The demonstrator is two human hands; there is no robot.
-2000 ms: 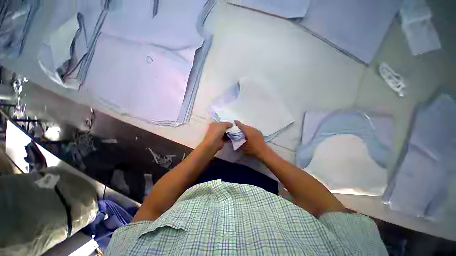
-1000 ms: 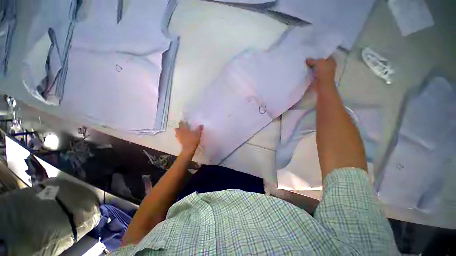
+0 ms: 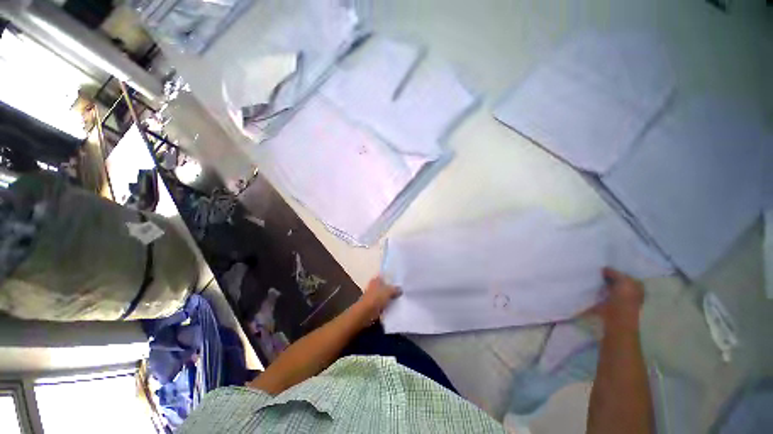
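A pale lilac-white body panel with a small drawn circle lies spread in front of me, its right end running beyond my right hand. My left hand grips its left edge near the table's front edge. My right hand grips its lower right edge. Whether the piece is one ply or several cannot be told. It partly hides the table beneath it.
A stack of body panels lies at the left, and more pale panel stacks lie at the far right. A light blue curved piece lies near my right forearm. A white twisted clump is at the right. A tied sack stands beside the table.
The small folded piece in my hands has been opened into a wide panel. Since a second ago, the panel has turned from a slant to nearly level in view. The camera view has also rotated.
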